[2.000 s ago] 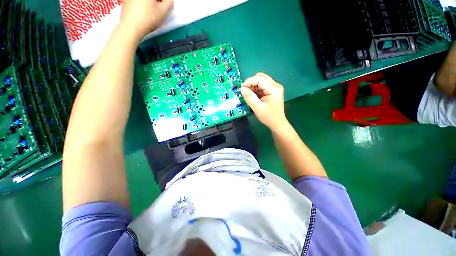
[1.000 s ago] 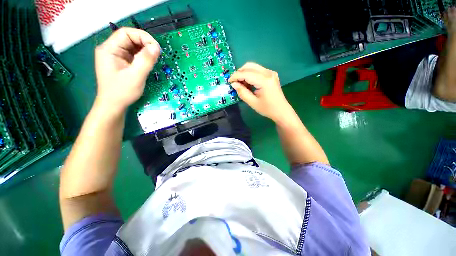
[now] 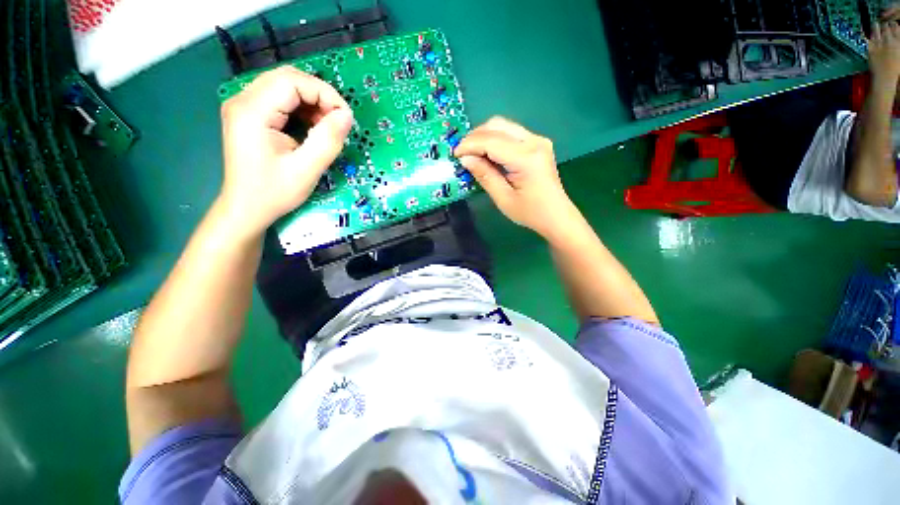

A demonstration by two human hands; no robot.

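The green circuit board panel [image 3: 395,123], dotted with blue and black parts, lies on a black board holder [image 3: 380,264] whose slotted end shows near my lap. My left hand [image 3: 281,143] is over the board's left part, thumb and fingertips pinched together. Whether a small part is between them is too small to tell. My right hand [image 3: 508,168] is at the board's right edge, fingertips pinched beside a blue part. What they hold is hidden.
A white sheet with red marks [image 3: 148,35] lies at the far left. Stacked boards [image 3: 59,197] lean at left, with a small separate board [image 3: 104,113] beside them. Spare black holders [image 3: 681,49] are at far right. A red stool [image 3: 681,178] and another person's arm [image 3: 878,148] are at right.
My left hand has come back from the white sheet to above the board's left part, moving slightly right in the last second. My right hand has stayed at the board's right edge.
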